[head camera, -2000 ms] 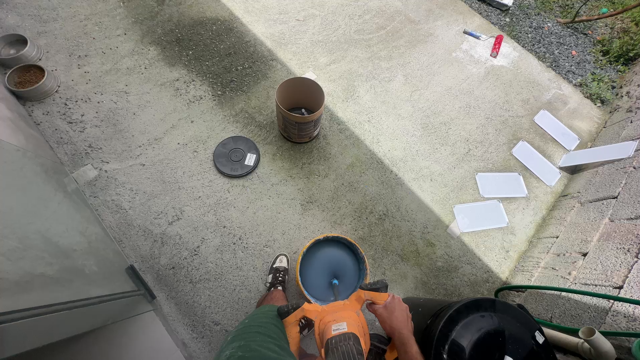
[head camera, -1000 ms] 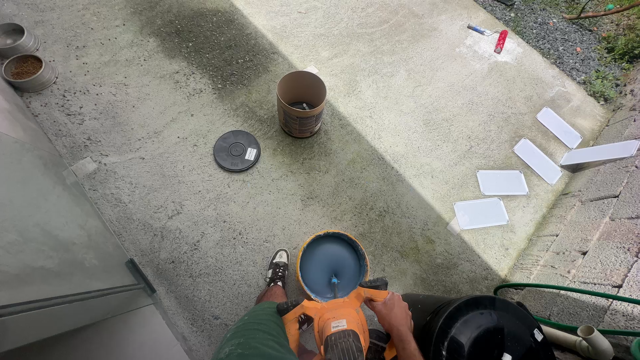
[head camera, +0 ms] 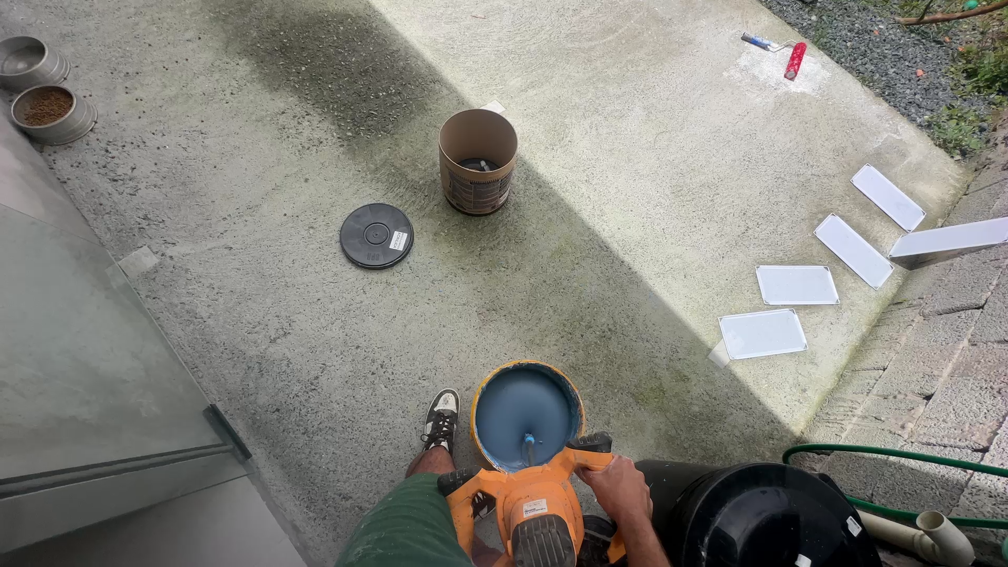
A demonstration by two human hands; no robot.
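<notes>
My right hand (head camera: 620, 487) is closed on the right handle of an orange handheld power mixer (head camera: 529, 504) at the bottom centre. The mixer's shaft (head camera: 529, 445) goes down into blue liquid, which looks like paint (head camera: 524, 405), in a round bucket with a yellow-orange rim (head camera: 475, 417). The other handle, with a black end, points left over my green shorts. My left hand cannot be seen. Beyond the bucket stand an open brown cylindrical container (head camera: 477, 169) with something small inside, and a black round lid (head camera: 376, 235) lying flat on the concrete.
Several white rectangular panels (head camera: 762, 334) lie by the block wall (head camera: 945, 378) at right. A paint roller with a red sleeve (head camera: 795, 61) lies at the upper right. Near my right arm are a black barrel (head camera: 772, 512), a green hose (head camera: 890, 450) and a pipe (head camera: 941, 535). Two bowls (head camera: 67, 126) stand upper left.
</notes>
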